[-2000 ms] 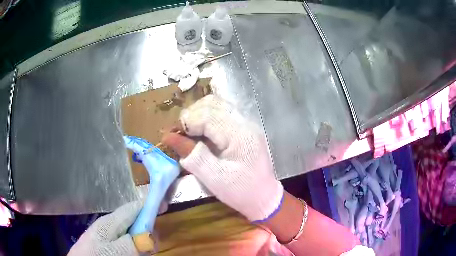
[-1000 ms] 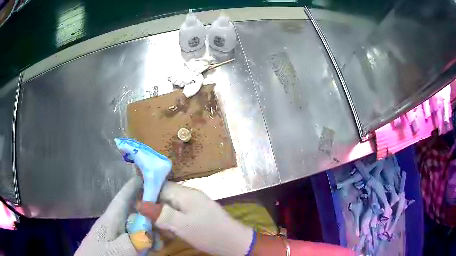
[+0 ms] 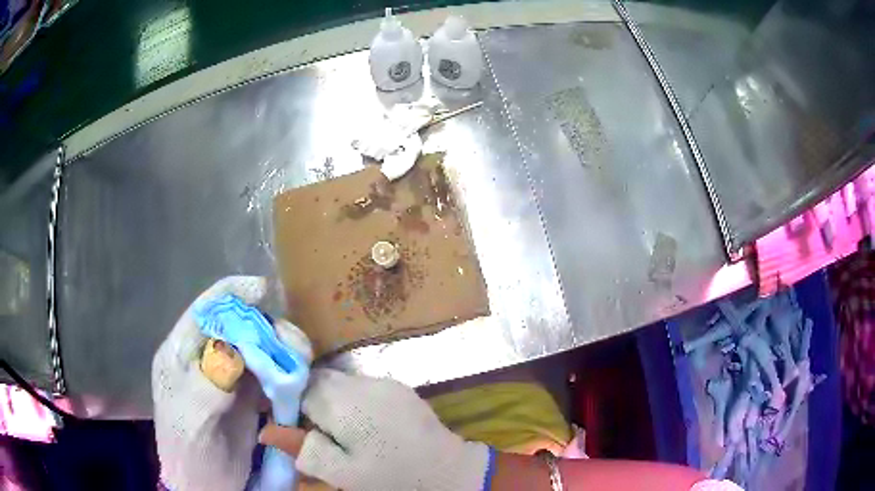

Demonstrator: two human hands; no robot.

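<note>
A light-blue moulded doll leg [image 3: 284, 384] is held in front of me at the lower left, its foot-like end pointing up and left, with darker blue lines on it. My left hand [image 3: 206, 393], in a white knit glove with a tan-orange patch on the thumb, grips it around the foot end. My right hand [image 3: 374, 432], in a white knit glove with a blue cuff edge and a bare thumb tip, holds the lower shaft. No brush can be made out in the right hand. The leg's lower end is cut off by the picture's edge.
A splattered brown cardboard [image 3: 326, 249] lies on the metal bench with a small round cup [image 3: 385, 253] on it. Behind are a crumpled white rag [image 3: 389, 139], a thin stick [image 3: 456, 114] and two bottles [image 3: 395, 59] [image 3: 455, 59]. A crate [image 3: 828, 384] of light-blue parts is at right.
The leg has turned and come lower. My left hand has moved up around its foot end. My right hand has left the cardboard area and now holds the shaft, uncovering the cup.
</note>
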